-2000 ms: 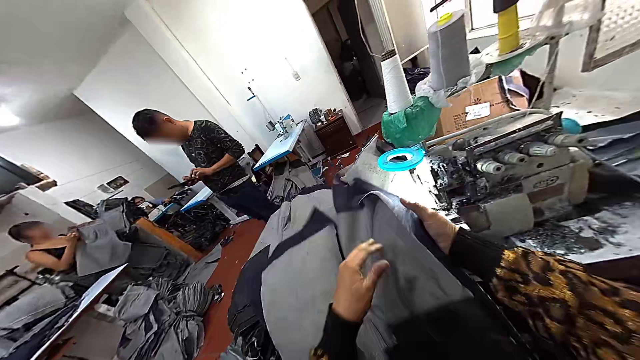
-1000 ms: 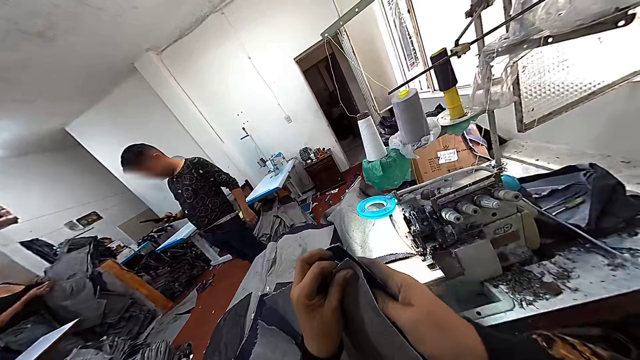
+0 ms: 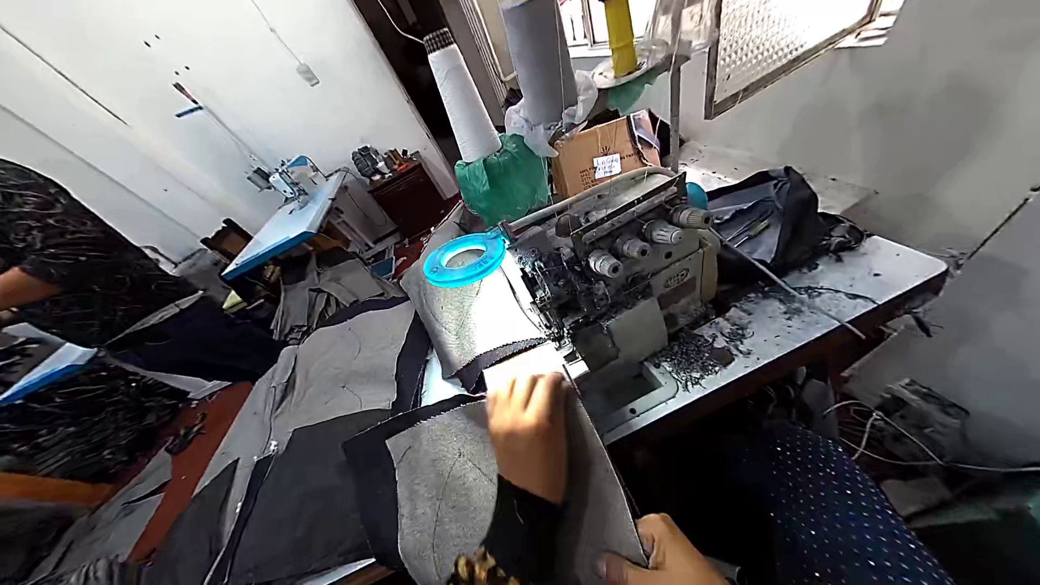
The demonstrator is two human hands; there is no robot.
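An overlock sewing machine (image 3: 634, 252) stands on a white table, with a blue ring lamp (image 3: 465, 258) at its left lighting the needle area. A grey and black cloth piece (image 3: 447, 479) lies up to the machine's front. My left hand (image 3: 530, 422) rests on the cloth just in front of the presser foot, fingers pressed down on its edge. At the lower right, my right hand (image 3: 662, 556) pinches the near edge of the same cloth between thumb and fingers. A second grey piece (image 3: 443, 317) lies beneath the lamp, beside the needle area.
Thread cones (image 3: 463, 97) and a cardboard box (image 3: 605, 158) stand behind the machine. Dark thread waste (image 3: 699, 357) litters the table at the right. Grey cloth pieces (image 3: 333, 366) spread at the left. A person (image 3: 57, 252) stands at the far left, by another sewing table (image 3: 284, 223).
My hands, together on bunched cloth one second ago, are now apart: the left by the presser foot, the right lower down. The cloth now lies flatter at the machine. The view has moved closer to the machine.
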